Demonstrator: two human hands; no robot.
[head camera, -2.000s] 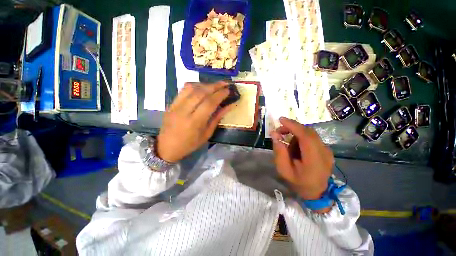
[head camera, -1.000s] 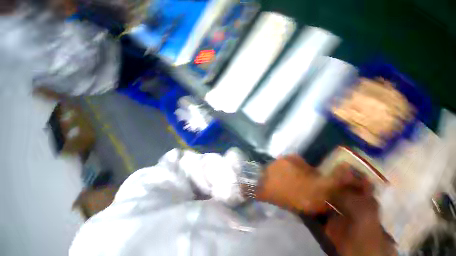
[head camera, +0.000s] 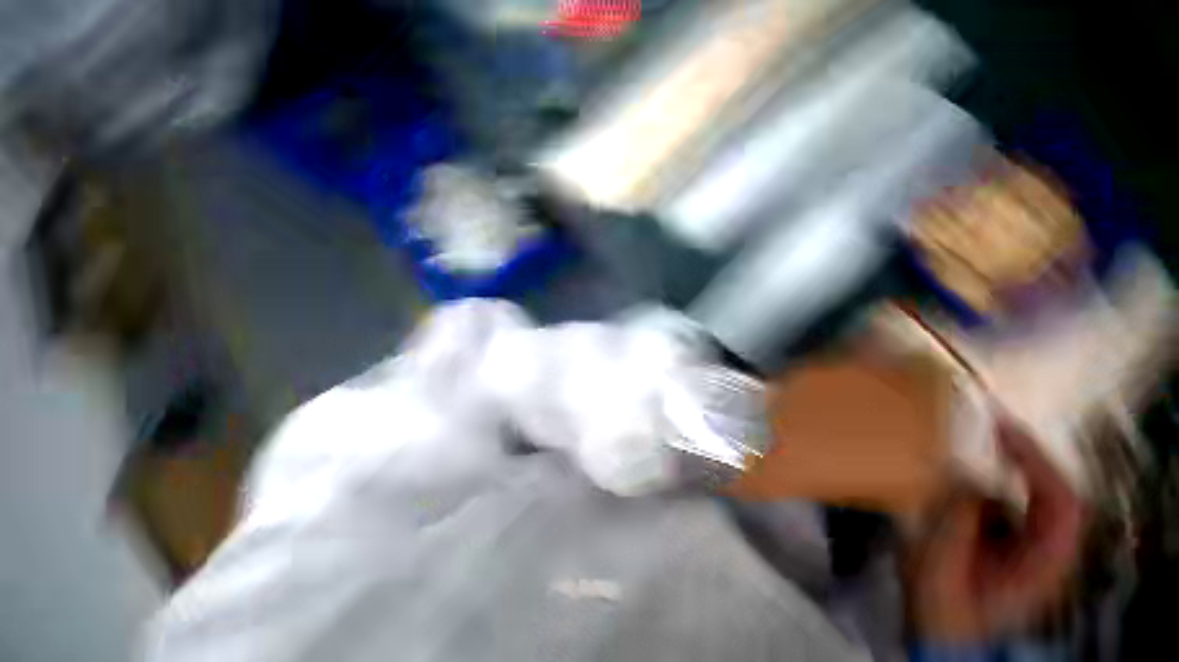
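The view is strongly blurred. My left hand (head camera: 853, 427) is at the right of centre, beside the white sleeve and a shiny wristwatch. Its fingers are smeared and I cannot tell what it holds. My right hand (head camera: 1002, 543) is at the lower right, close to the left one, with thumb and finger curved towards each other. Nothing can be made out between them. Part of the pad's red-brown frame (head camera: 941, 341) shows above the hands. No watch housing can be told apart.
A blue bin (head camera: 944, 292) with tan bits is at the upper right. Pale strips (head camera: 776, 278) and a printed strip (head camera: 659, 123) lie left of it. A blue container (head camera: 498, 274) with white material is below the bench edge. Another person's sleeve (head camera: 142, 65) is at the upper left.
The camera has swung left and tilted, so bench and hands now lie to the right. The hands have come close together. The dark housing once in my left hand can no longer be made out.
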